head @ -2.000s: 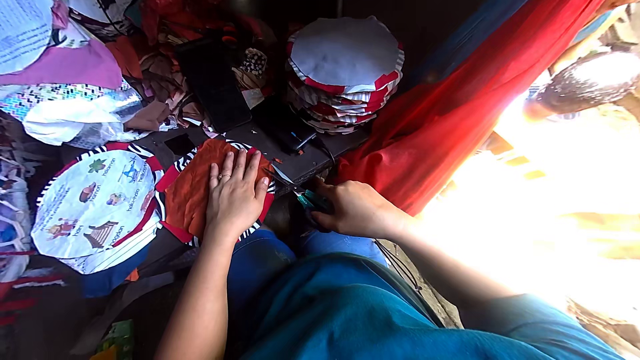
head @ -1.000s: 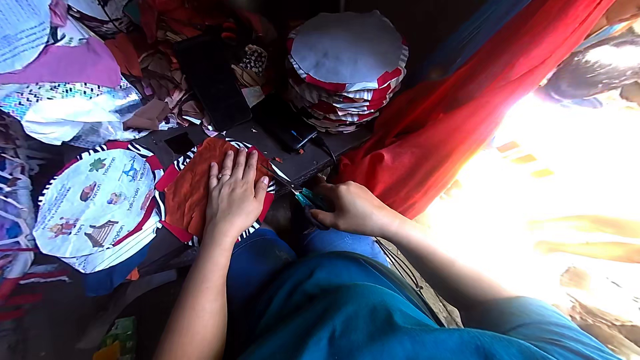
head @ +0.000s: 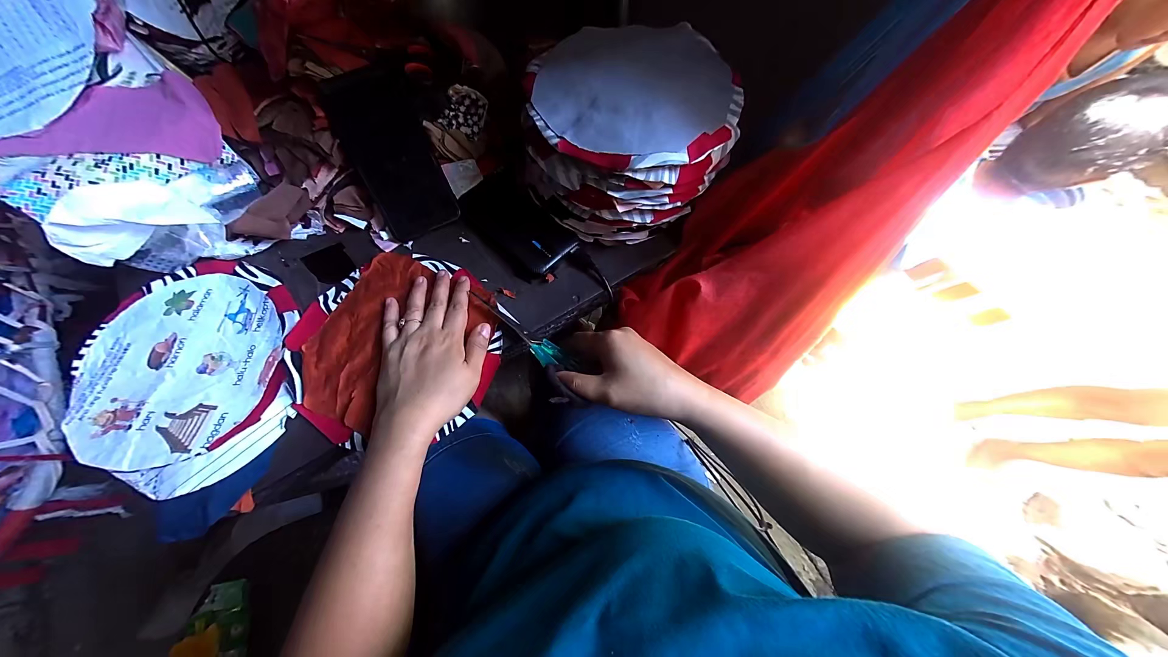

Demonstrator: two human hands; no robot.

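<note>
My left hand (head: 429,351) lies flat, fingers spread, on a rust-coloured cloth piece (head: 347,365). Under that cloth shows a round piece edged in red and black-and-white striped fabric (head: 484,379). My right hand (head: 630,370) is closed round the teal handles of scissors (head: 546,352), whose blades point up and left to the right edge of the cloth. Whether the blades are apart cannot be told. To the left, a round stack topped with a printed picture sheet (head: 178,365) touches the striped round piece.
A tall stack of round fabric pieces (head: 639,91) stands at the back, beside a dark phone (head: 392,155) and a black device with a cable (head: 520,228). Fabric scraps (head: 137,119) heap up at the back left. A red curtain (head: 821,210) hangs at right; another person's legs (head: 1068,401) show beyond.
Both hands stay in nearly the same places. The scissor blades, spread apart at the cloth's edge two seconds ago, look closer together now.
</note>
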